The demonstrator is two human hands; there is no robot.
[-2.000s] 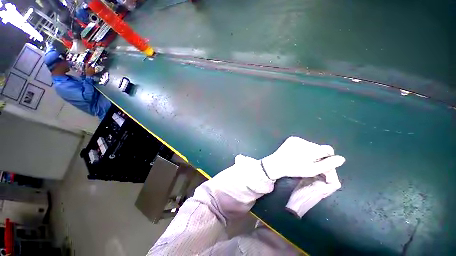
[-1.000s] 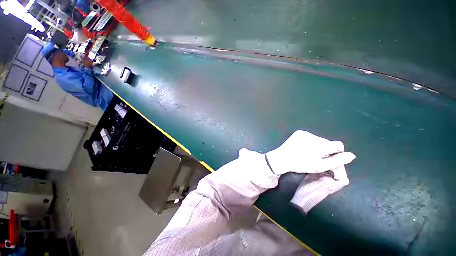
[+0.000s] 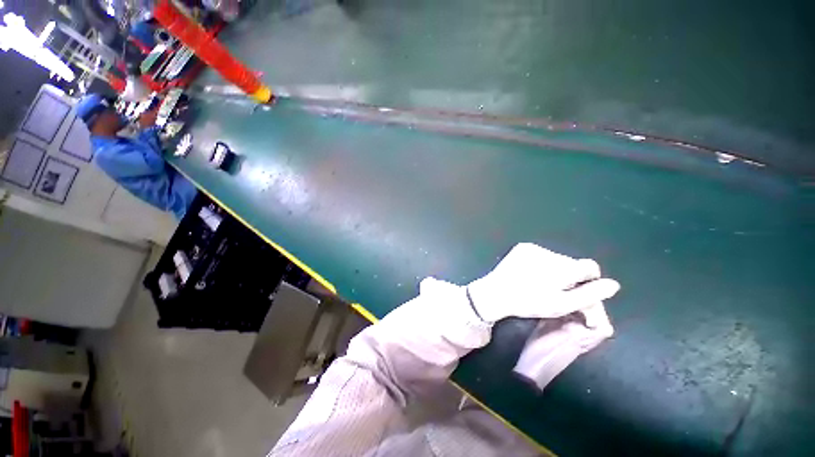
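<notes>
My left hand (image 3: 545, 284), in a white knit glove, reaches over the dark green bench mat (image 3: 402, 205) from the lower left. Its fingers are bent together, pointing right. It is shut on what looks like a loose white work glove (image 3: 558, 348), which hangs below the fingers with its dark-edged cuff end towards the lower left. The fingers partly hide where the two meet. A pale, finely lined smock sleeve (image 3: 357, 393) covers my left arm. My right hand cannot be seen.
A person in blue smock and cap (image 3: 134, 161) works at the far left end. A small black and white object (image 3: 222, 156) lies on the mat there. A red-orange wrapped upright (image 3: 214, 54) stands beyond. Black bins (image 3: 223, 268) and a grey-brown metal stool (image 3: 284, 339) stand below the yellow-taped edge.
The view has shifted slightly and come back. My left hand and the white glove keep nearly the same pose. The far person's arms have moved a little.
</notes>
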